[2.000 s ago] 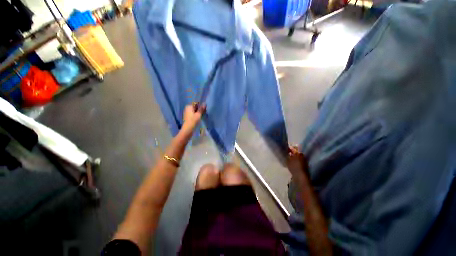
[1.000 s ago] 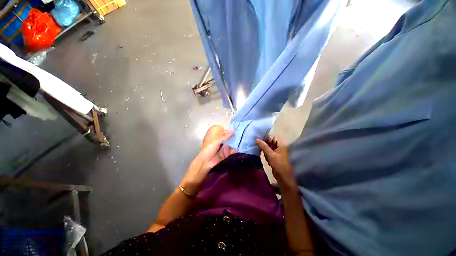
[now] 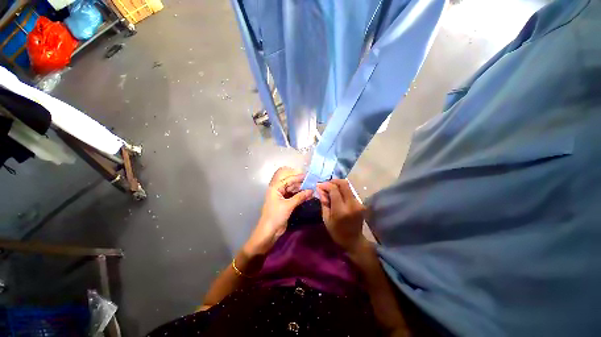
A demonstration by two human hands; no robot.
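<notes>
A light blue shirt (image 3: 296,66) hangs in front of me, its top out of the picture. One sleeve (image 3: 369,99) is drawn down toward my lap. My left hand (image 3: 280,204) pinches the left edge of the sleeve cuff (image 3: 318,172) between thumb and fingers. My right hand (image 3: 341,210) pinches the cuff's lower right edge, its fingertips close to the left ones. Whether a small tool is in the right fingertips cannot be told.
Large blue-grey garments (image 3: 487,197) hang close on my right. At left are a stand with white cloth (image 3: 72,118), a red bag (image 3: 49,46), a blue bag (image 3: 84,20) and a yellow crate (image 3: 135,8). A table frame (image 3: 59,249) stands lower left, with a blue crate (image 3: 46,320) below.
The view has tilted down since the earliest frame. Both hands have come together at the cuff over my lap. In the last second my right hand has moved left, close to my left fingertips.
</notes>
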